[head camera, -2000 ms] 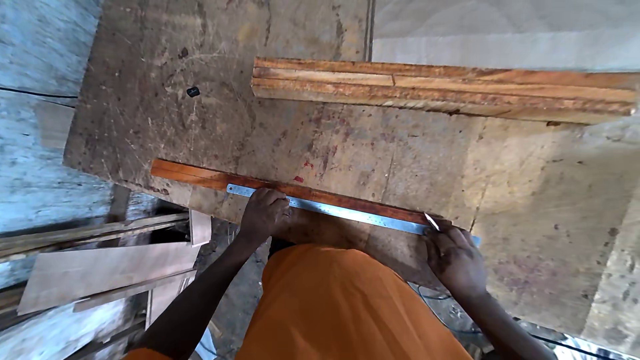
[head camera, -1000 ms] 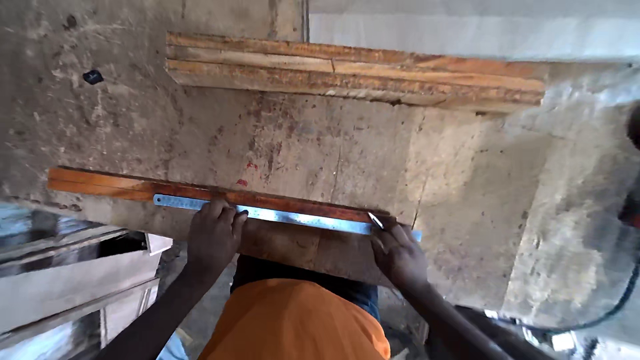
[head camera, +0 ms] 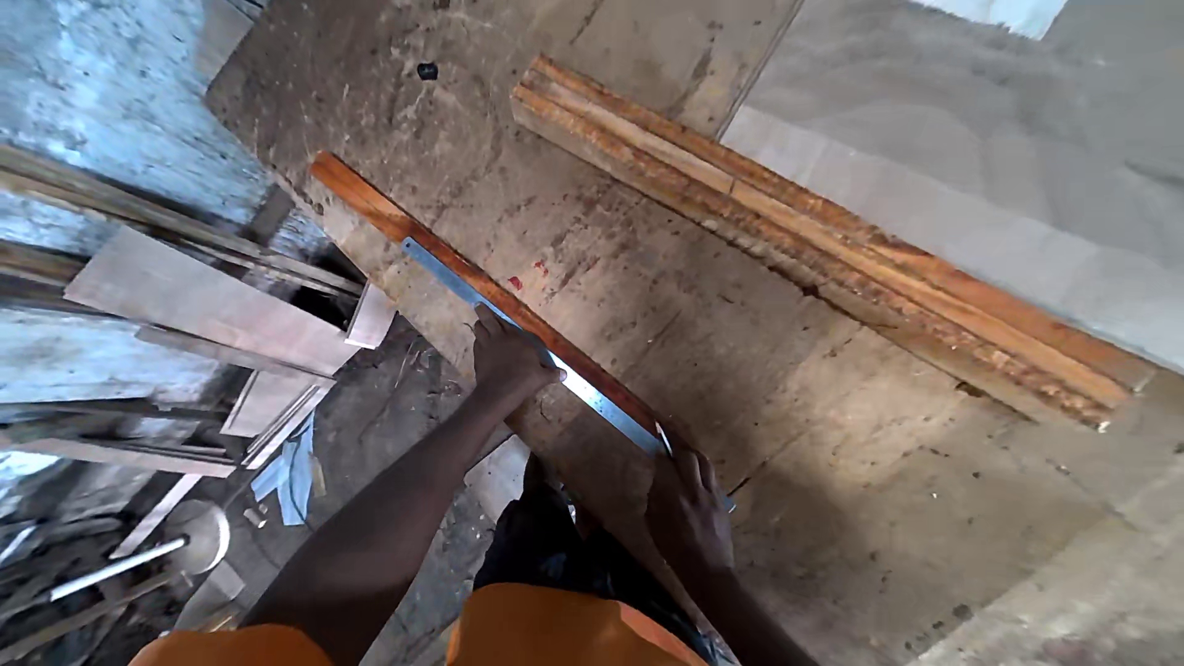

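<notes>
A reddish-brown wooden strip lies slantwise near the front edge of the worn wooden workbench. Along its near side runs a steel ruler, its right part covered by a hand. My left hand presses on the ruler around its middle, with fingers over the metal. Near the ruler's right end, my right hand holds a thin, pale-tipped marking tool whose tip is at the strip's edge. The rest of that tool is hidden in the fingers.
Several rough wooden boards lie together farther back on the bench. A small black object rests near the far left corner. Pale sheet material extends behind the boards. Offcuts and planks are stacked left of the bench, above a littered floor.
The view has turned and shifted strongly. Both hands stay at the ruler beside the strip, with the marking tool still in my right hand; nothing else has plainly moved.
</notes>
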